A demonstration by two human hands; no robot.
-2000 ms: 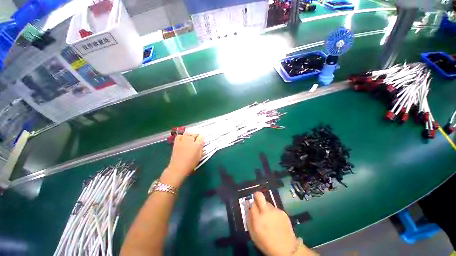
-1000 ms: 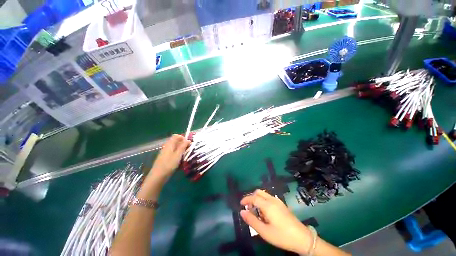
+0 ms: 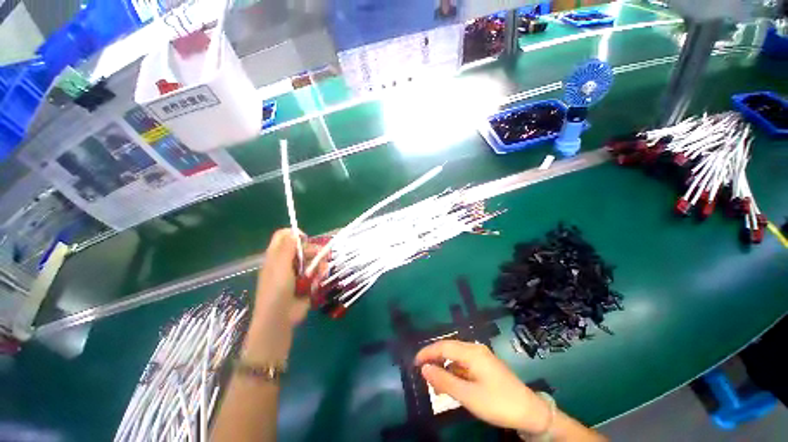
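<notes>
My left hand is at the red-connector end of the centre pile of white cables. It holds a white cable by its red connector, and the cable stands up from the hand. My right hand is over the small white and silver fixture, its fingers curled with fingertips close together. A small orange-brown bit shows between these fingers; I cannot tell what it is. Black tape strips cross around the fixture. A heap of black connector parts lies right of the fixture.
White cables lie at lower left. Another pile with red connectors lies at right. Behind are a blue parts tray, a blue fan, a white bin and instruction sheets. A metal rail crosses the bench.
My left hand has moved left from the centre pile and raised a cable, which has swung to the left. My right hand has stayed over the fixture, with its fingers shifting.
</notes>
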